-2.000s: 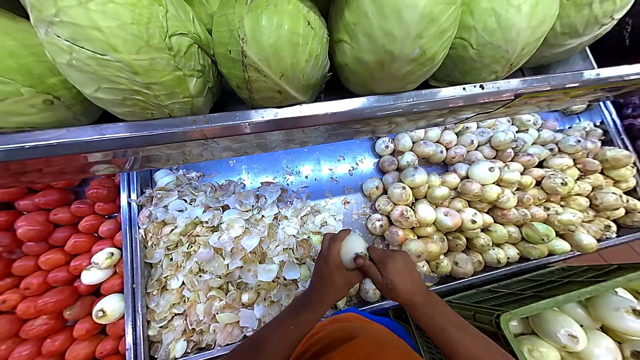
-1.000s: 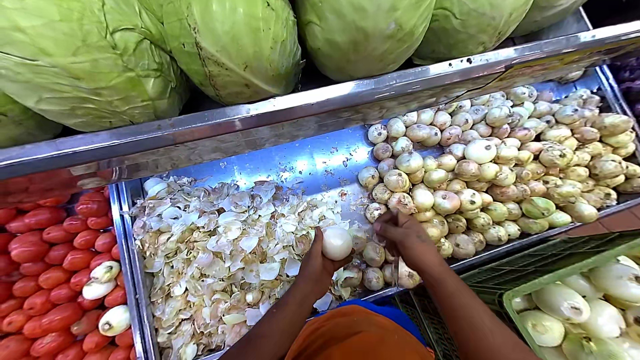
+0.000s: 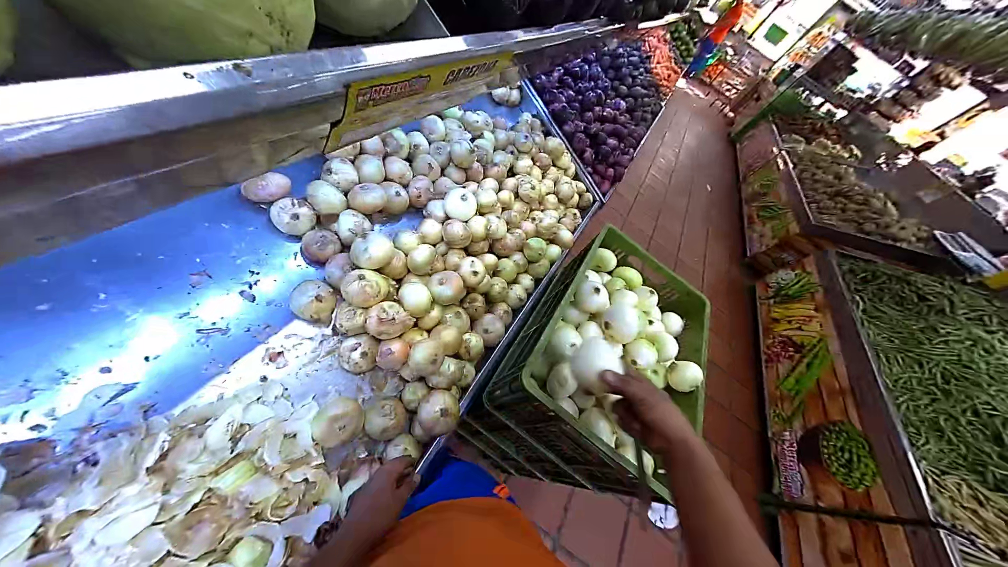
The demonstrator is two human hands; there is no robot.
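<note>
Over a green plastic crate of peeled white onions, my right hand has its fingers at a large peeled onion. A dark, thin object, perhaps a knife, hangs below that palm. My left hand rests low by the front edge of the metal bin, beside unpeeled onions; its fingers are partly hidden, and whether it holds anything cannot be told. Many more unpeeled onions lie heaped in the bin. Loose onion skins cover the bin's lower left.
A metal ledge with cabbages runs above the bin. Purple produce lies beyond it. A tiled aisle separates the bins from a stand of green beans. A person is far down the aisle.
The view has swung right. My right hand has moved from the onion bin to the crate. The peeled onion that was in my left hand no longer shows there.
</note>
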